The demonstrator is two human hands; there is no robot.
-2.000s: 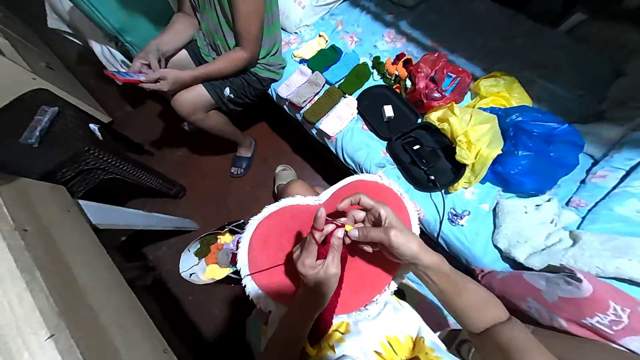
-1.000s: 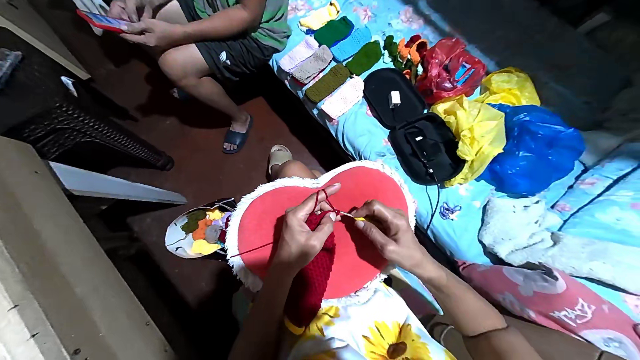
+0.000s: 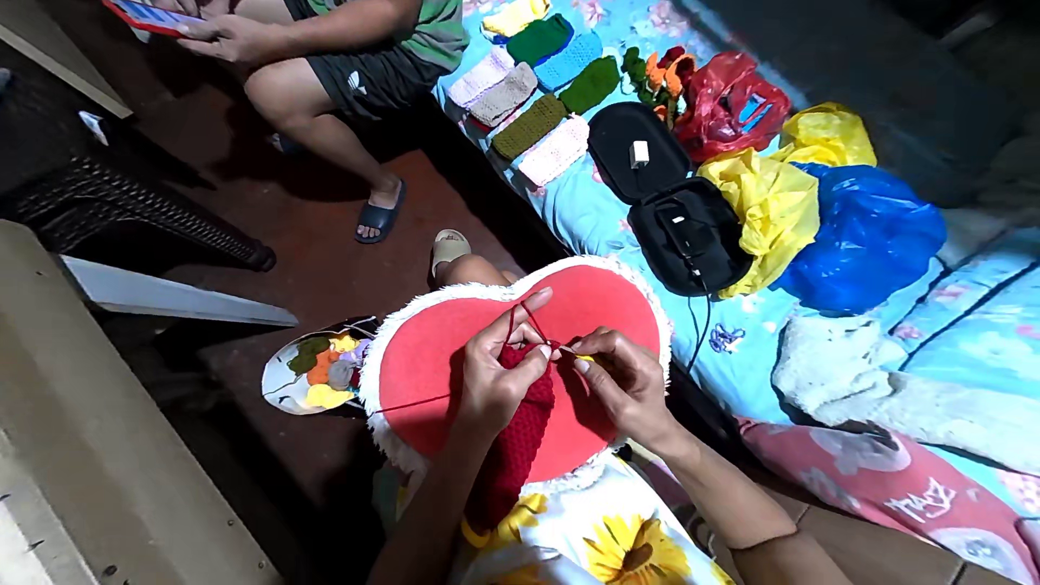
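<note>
My left hand [image 3: 505, 366] pinches the top edge of a dark red crocheted piece [image 3: 513, 443], with red yarn looped over its raised index finger. A crochet hook with a yellow handle [image 3: 587, 357] is in my right hand [image 3: 624, 382], its tip at the work close to the left fingertips. Both hands are above a red heart-shaped cushion [image 3: 431, 349] with white fluffy trim, which lies on my lap. A strand of yarn runs left across the cushion. The crocheted piece hangs down between my forearms.
On the bed to the right lie folded crocheted pieces [image 3: 530, 127], an open black case [image 3: 691, 236], and red, yellow and blue plastic bags [image 3: 861, 236]. A bag with colourful yarn balls [image 3: 313, 374] stands at left. Another person [image 3: 325, 81] sits at upper left, holding a phone [image 3: 154, 18].
The left index finger now points up with yarn stretched over it. The crocheted piece, mostly hidden two seconds ago, shows more below the left hand. The view has shifted somewhat.
</note>
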